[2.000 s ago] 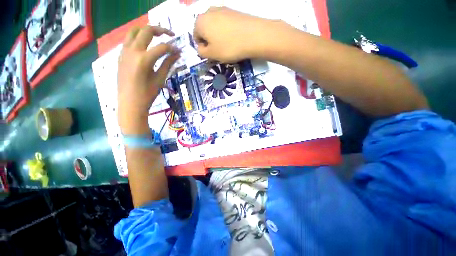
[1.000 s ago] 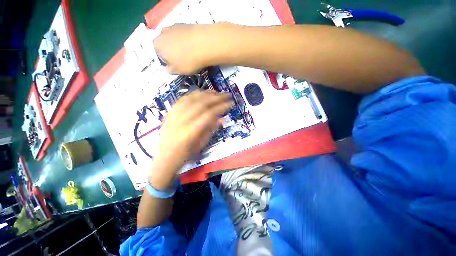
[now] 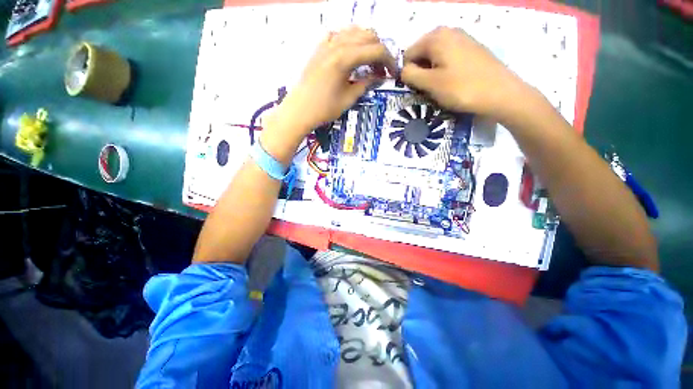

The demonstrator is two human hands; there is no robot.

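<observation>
A white panel (image 3: pixel 243 45) lies flat in front of me with a blue motherboard (image 3: pixel 403 186) at its middle. The black-bladed fan (image 3: pixel 417 131) is uncovered. My left hand (image 3: pixel 338 76) and my right hand (image 3: pixel 448 72) meet at the top edge of the motherboard, fingertips almost touching. Their fingers are bent around something small and dark there, too hidden to tell what. A black cable loop (image 3: pixel 262 110) lies left of the board, and red and yellow wires (image 3: pixel 319 163) run along its left side.
Red-orange pads (image 3: pixel 456 267) show under the panel. Side cutters (image 3: pixel 634 185) with blue handles lie at the right. A tan tape roll (image 3: pixel 99 72), a narrow tape roll (image 3: pixel 113 163) and a yellow tangle (image 3: pixel 32 137) lie at the left. A black bag (image 3: pixel 114 258) is below the bench edge.
My left hand has moved off the motherboard up to its top edge, beside my right hand. The fan is uncovered again. The view has turned, so the panel appears straighter and further right.
</observation>
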